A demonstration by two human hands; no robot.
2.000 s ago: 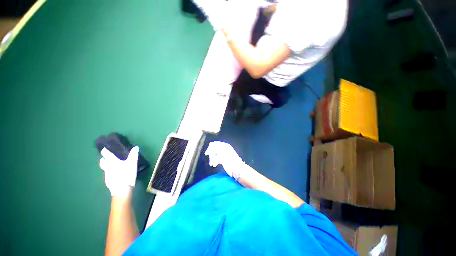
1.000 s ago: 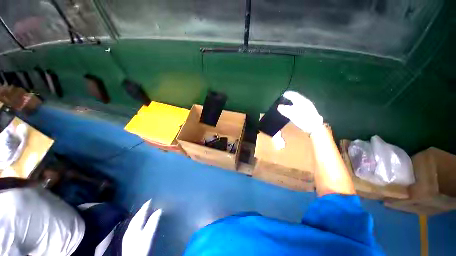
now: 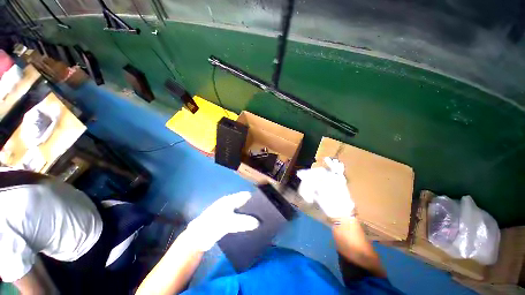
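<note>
My left hand (image 3: 221, 220), in a white glove, grips a black box unit (image 3: 256, 227) low in front of my blue shirt, thumb across its broad face. My right hand (image 3: 327, 189), also gloved, is just beyond the unit's far end, with no unit in it; its fingers are partly blurred. Another black unit (image 3: 230, 144) is tilted at the left side of an open carton (image 3: 267, 132). Small dark pieces (image 3: 269, 162) lie jumbled inside the carton.
A flat cardboard sheet (image 3: 371, 187) lies right of the open carton, then a clear plastic bag (image 3: 463, 227). A yellow ribbed tray (image 3: 201, 127) is to the left. Black units (image 3: 138, 82) line the green belt. A person in white (image 3: 52, 222) is at lower left.
The view has turned from the wide belt to the cartons. My right hand has let go of the black unit it held over the cardboard; my left hand now holds a unit near my body.
</note>
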